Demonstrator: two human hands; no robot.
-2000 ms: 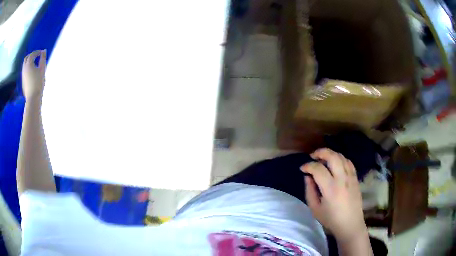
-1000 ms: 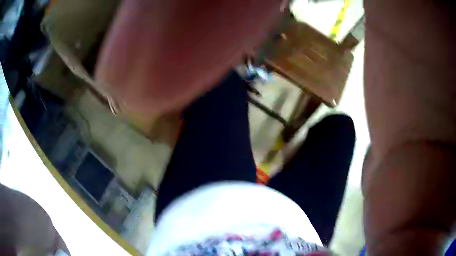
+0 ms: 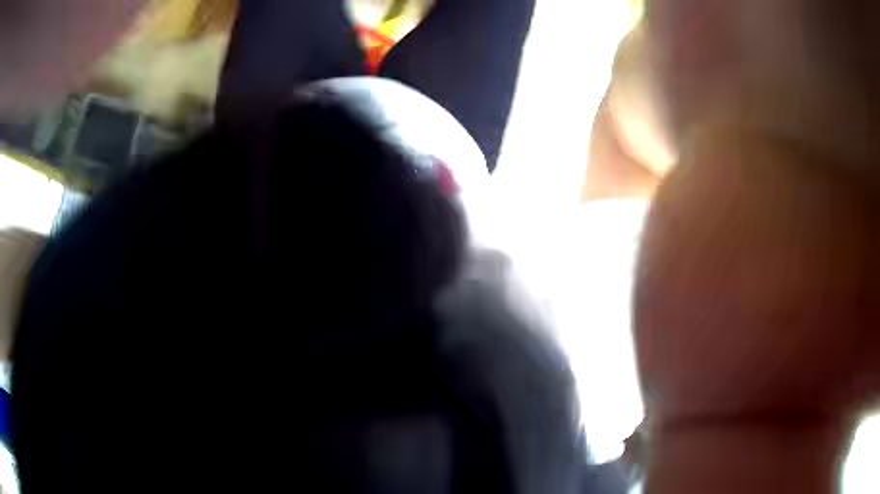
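The view is badly blurred. A large dark shape [image 3: 241, 328] fills the middle and lower left, very near the lens; I cannot tell what it is. What looks like my right hand [image 3: 753, 309] is a huge, blurred reddish-brown form along the right side, cut off by the edge. A pinkish blur [image 3: 48, 53] at the top left may be part of my left hand, also cut off. Neither hand shows clear fingertips or anything held. No pouch can be made out.
Dark-clothed legs [image 3: 461, 72] and a pale shirt [image 3: 386, 106] show at the top centre, with a red thing [image 3: 374, 46] between the legs. A dark square object [image 3: 104, 130] is at the left. Skin, perhaps an arm [image 3: 618, 145], shows in the glare at upper right.
The view has tilted, so the legs and shirt sit higher. The stool has left the picture. The dark shape now covers the middle; the skin forms at the top left and right remain close.
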